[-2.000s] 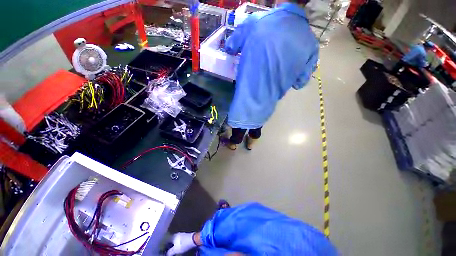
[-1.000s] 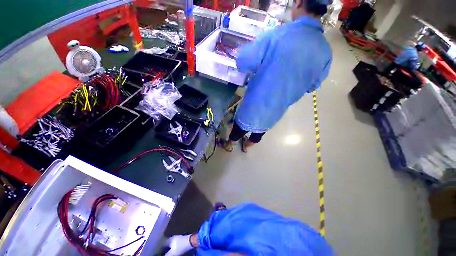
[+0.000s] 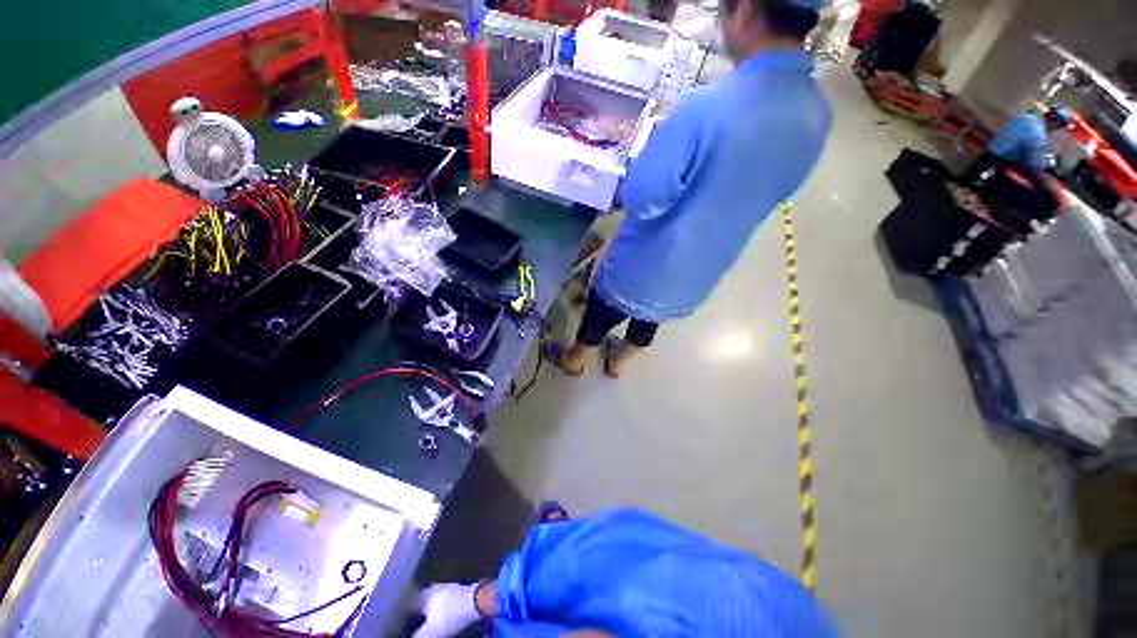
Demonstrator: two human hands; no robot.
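The white metal cabinet [image 3: 299, 449] lies open at the lower left, cut off by the frame edges. Red and black cables [image 3: 162, 536] are coiled inside it, with a dark ring nut [image 3: 354, 572] on its floor near the right wall. My right hand [image 3: 449, 608], in a white glove, is low beside the cabinet's right side at the bottom edge. Its fingertips are unclear against a dark area, and I cannot tell if they hold anything. My left hand is not identifiable in view. A small skin-coloured patch shows at the bottom edge below my blue sleeve [image 3: 648, 573].
The green bench [image 3: 374, 446] holds an adjustable wrench [image 3: 443, 411], a loose red-black cable [image 3: 337, 396], black trays [image 3: 480, 243], plastic bags [image 3: 402, 243] and a fan [image 3: 212, 152]. A person in blue [image 3: 729, 187] stands at another white cabinet [image 3: 555, 168]. Yellow-black tape [image 3: 801, 411] crosses the floor.
The view has shifted slightly. The person in blue has moved right and draws back from the far cabinet, showing more of it. My gloved hand stays at nearly the same place beside the near cabinet.
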